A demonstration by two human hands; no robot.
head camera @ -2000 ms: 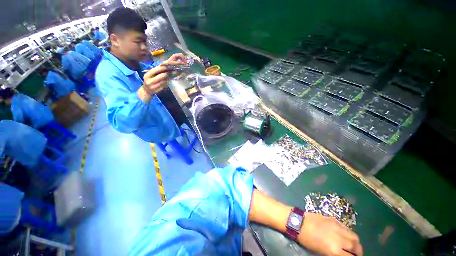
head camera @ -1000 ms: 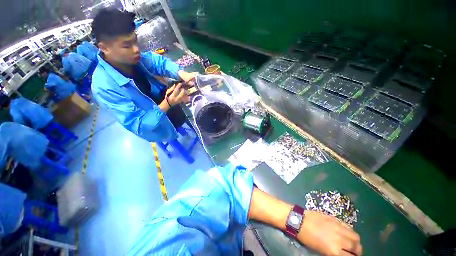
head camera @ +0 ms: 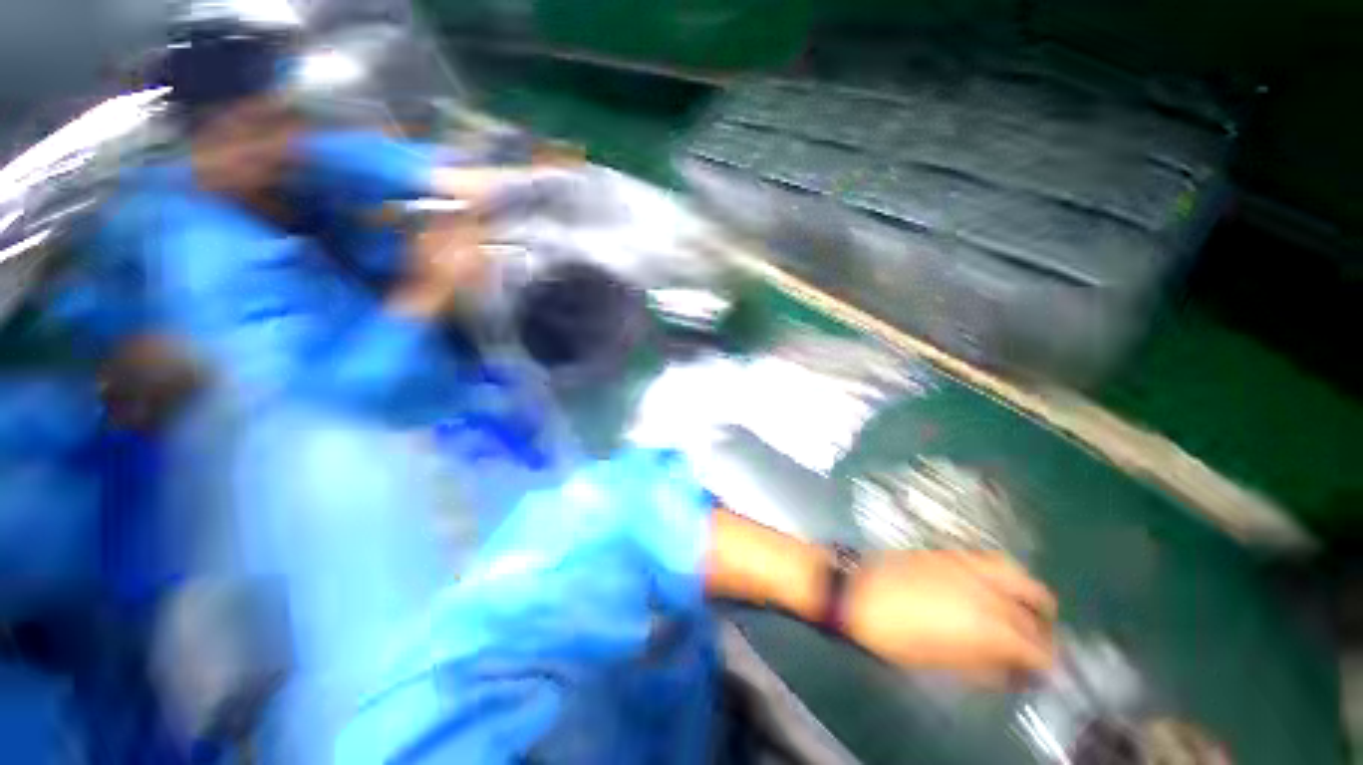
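The view is strongly blurred. My left hand (head camera: pixel 957 616), with a dark band at the wrist, reaches in from the blue sleeve low over the green mat; its fingers look curled, but whether they hold anything cannot be told. A bright silvery shape (head camera: pixel 1079 702), perhaps a circuit board, lies just beyond its fingertips. A loose pile of small metal components (head camera: pixel 939 505) lies behind the hand. A tan and dark blur (head camera: pixel 1188 744) at the bottom right edge may be part of my right hand, cut off by the edge.
Bright zip bags (head camera: pixel 770 407) lie beyond the pile, with a round black fan (head camera: pixel 580 317) farther left. A large wrapped stack of trayed boards (head camera: pixel 957 209) stands behind the bench's pale edge strip (head camera: pixel 1046 401). A person in a blue smock (head camera: pixel 269 284) sits at left.
The view has swung and blurred; the bench scene has shifted left and up in the picture. The silvery shape and the tan blur have come into view at bottom right.
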